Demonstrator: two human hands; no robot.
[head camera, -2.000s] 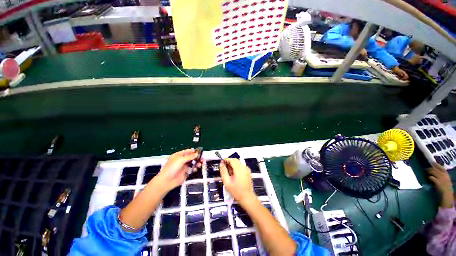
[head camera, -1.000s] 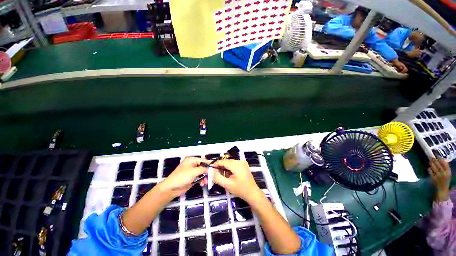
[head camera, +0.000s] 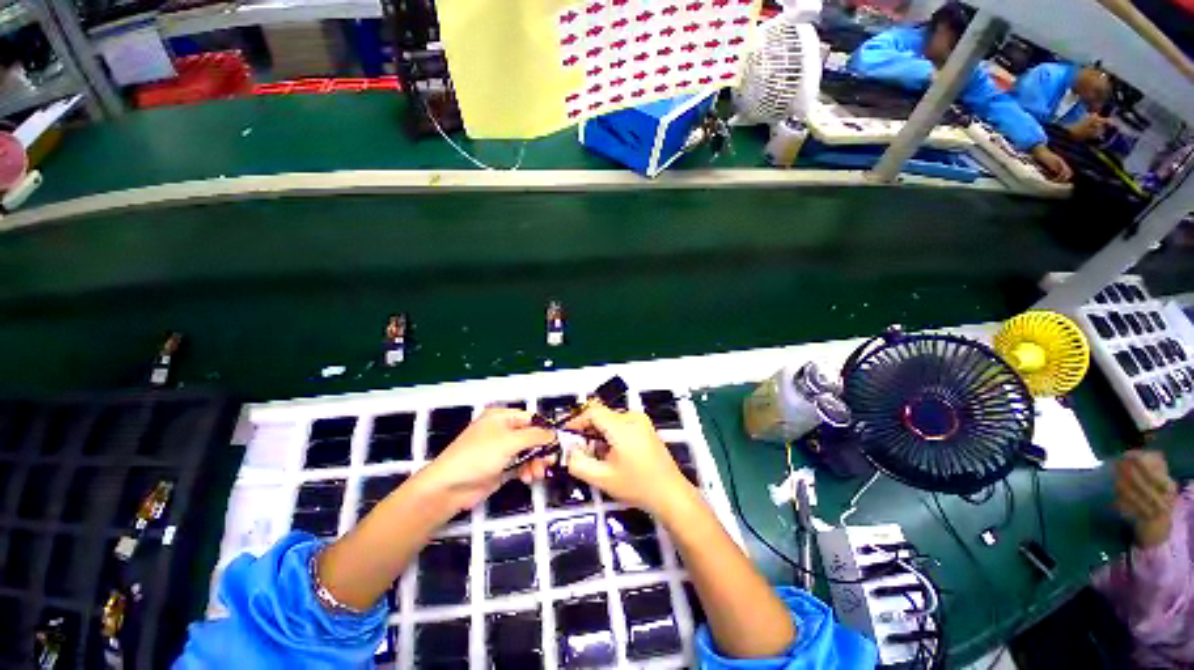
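My left hand (head camera: 496, 452) and my right hand (head camera: 623, 452) meet above the upper part of the white tray (head camera: 269, 458). My left fingers pinch a small dark circuit board piece. My right fingers hold a part with an orange-gold flex cable and a black end, the display module (head camera: 610, 391), which sticks out above the fingertips. A small white flap shows between the hands. The exact contact between the parts is hidden by the fingers. The tray's pockets hold glossy black modules.
The black tray (head camera: 79, 504) at left holds several boards. Boards lie on the green conveyor belt (head camera: 681, 262). At right are a metal can (head camera: 782, 406), black fan (head camera: 936, 411), yellow fan (head camera: 1042, 353), power strip (head camera: 858, 589) and cables. Another person's hand (head camera: 1146, 492) is at far right.
My hands, apart two seconds ago, have come together. The white flap now shows less than one second ago. Boards on the belt have shifted right. The other person's hand has moved off the far-right tray.
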